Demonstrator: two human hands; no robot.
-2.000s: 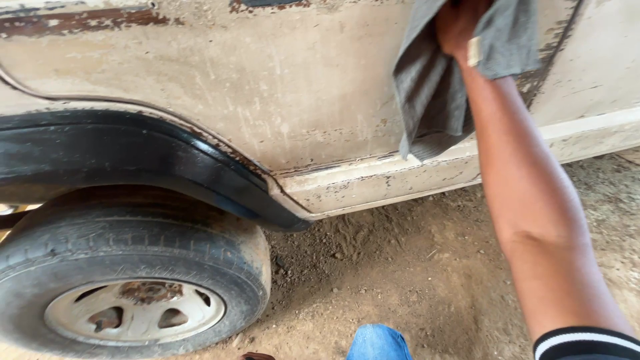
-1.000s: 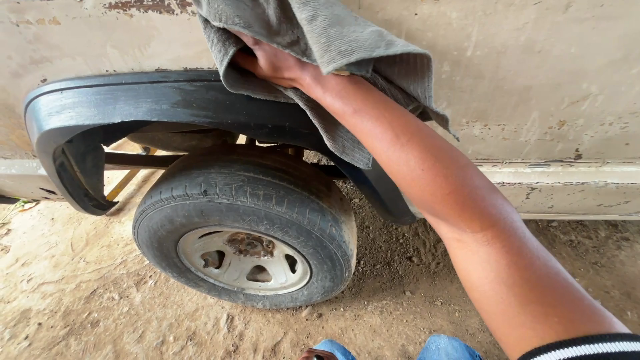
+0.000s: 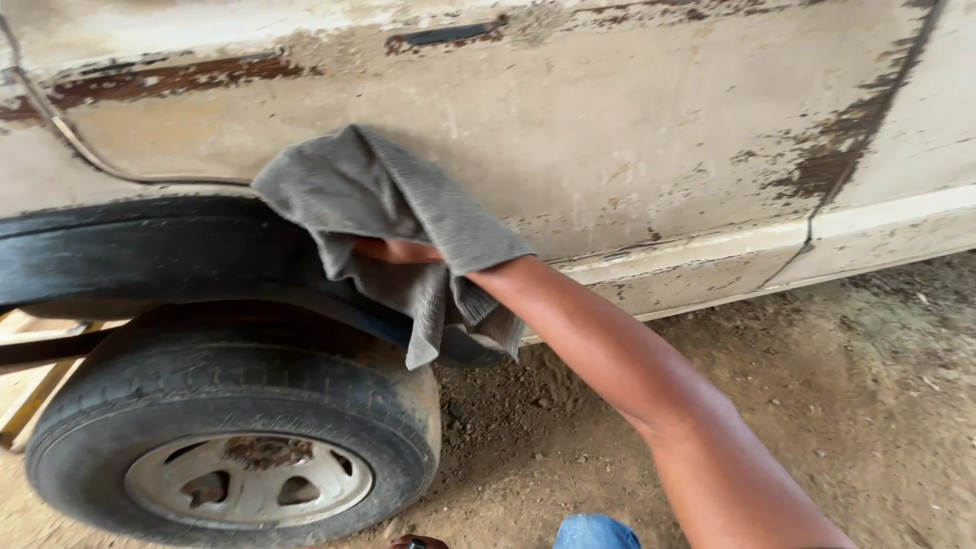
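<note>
A grey cloth (image 3: pixel 457 213) is draped over and around my right hand (image 3: pixel 396 250), which presses it to the vehicle's side where the beige body panel (image 3: pixel 610 137) meets the black wheel arch flare (image 3: pixel 152 252). The cloth hides most of my fingers, and its loose corners hang down over the rear end of the flare. Below the flare stands a worn tyre (image 3: pixel 229 381) on a pale steel wheel (image 3: pixel 252 480) with a rusty hub. My left hand is out of view.
The panel has peeling paint and brown patches, with a dark door seam (image 3: pixel 862 145) at the right. A pale sill (image 3: pixel 701 248) runs along the lower body. Dirt ground (image 3: pixel 762 366) lies below, with my jeans-covered knee (image 3: pixel 595 532) at the bottom edge.
My right hand and the grey cloth have moved from the panel right of the wheel, over to the flare above the tyre, then to the flare's rear part. The view has shifted too.
</note>
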